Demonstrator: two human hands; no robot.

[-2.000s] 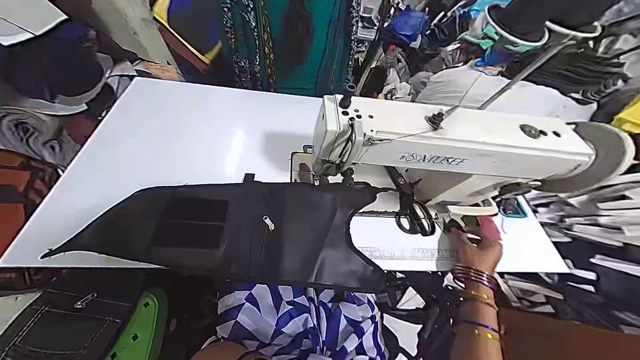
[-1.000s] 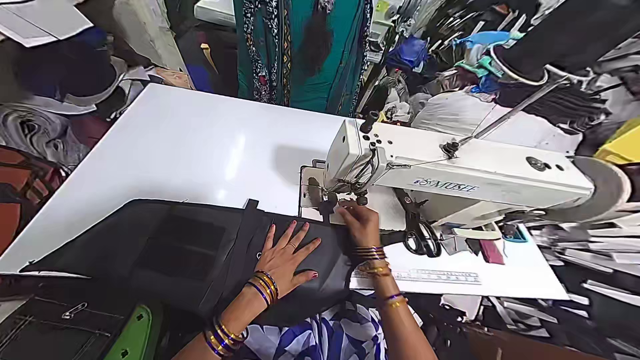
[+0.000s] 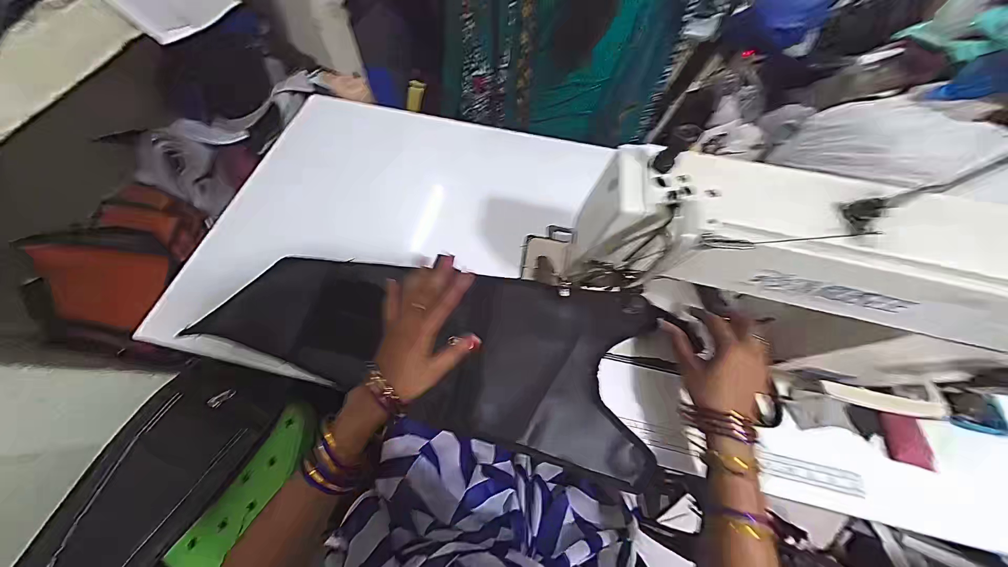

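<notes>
A black shaped fabric panel (image 3: 520, 362) lies flat on the white sewing table (image 3: 362, 181), its upper edge at the presser foot (image 3: 564, 288) of the white sewing machine (image 3: 835, 260). My left hand (image 3: 421, 331) rests on the panel left of the needle area, palm down, fingers spread. Right of the presser foot, my right hand (image 3: 720, 366) is blurred, its fingers spread at the panel's right end beneath the machine arm. Black-handled scissors (image 3: 776, 405) are mostly hidden behind that hand. A transparent ruler (image 3: 811, 472) lies on the table near my right wrist.
A black piece with a zip (image 3: 142, 457) and a green dotted strip (image 3: 244, 488) are at the lower left. Orange and black bags (image 3: 102, 276) stand left of the table. A small red item (image 3: 906, 441) lies under the machine arm. Cloth piles surround the table's far side.
My left hand has moved left along the panel. My right hand has left the needle area and moved right, towards the scissors. The panel's edge now lies under the presser foot area. The view has shifted closer.
</notes>
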